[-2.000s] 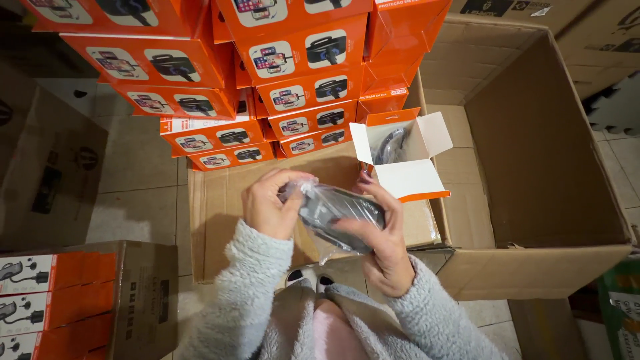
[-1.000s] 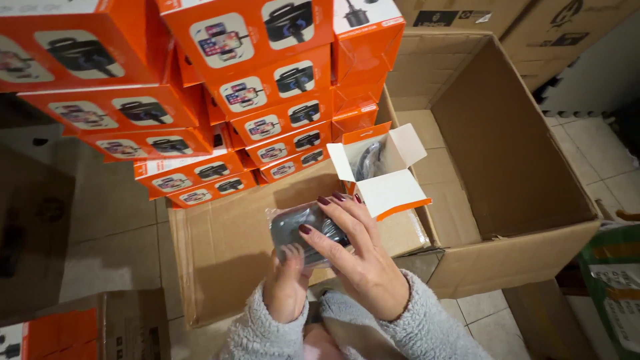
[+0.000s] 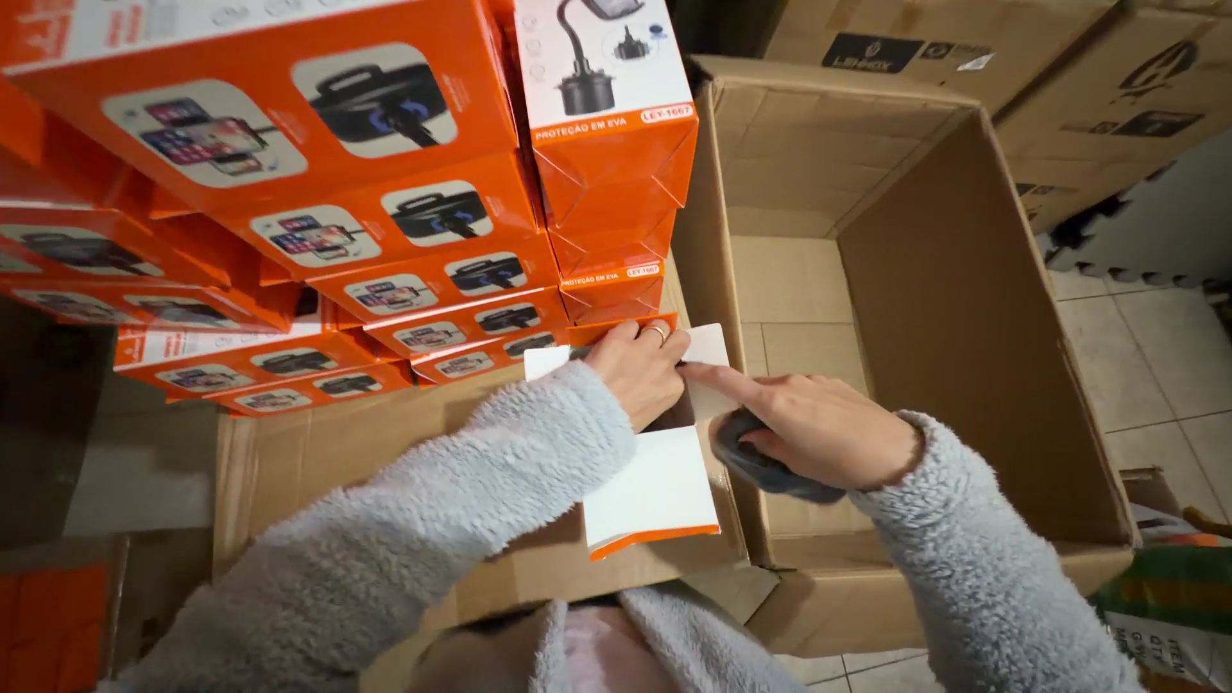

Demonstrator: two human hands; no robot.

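An orange and white product box (image 3: 654, 491) stands with its flaps spread on a cardboard surface. My left hand (image 3: 642, 371), with a ring on one finger, reaches into its mouth; whether it grips anything inside is hidden. At the box's right flap, my right hand (image 3: 818, 423) points its index finger toward the opening. Its other fingers are curled around a dark plastic-wrapped part (image 3: 765, 462), held just right of the box. Both wrists are in fluffy grey sleeves.
Stacked orange boxes of phone holders (image 3: 385, 192) rise at the left and behind. A large open carton (image 3: 962, 318) stands at the right, its wall beside the small box. More brown cartons (image 3: 1107, 87) are at the back right. Tiled floor (image 3: 1145, 366) shows at the far right.
The dark wrapped part, between both hands earlier, is now in my right hand, right of the box. My left hand has moved up into the box's opening. The view has come closer to the boxes.
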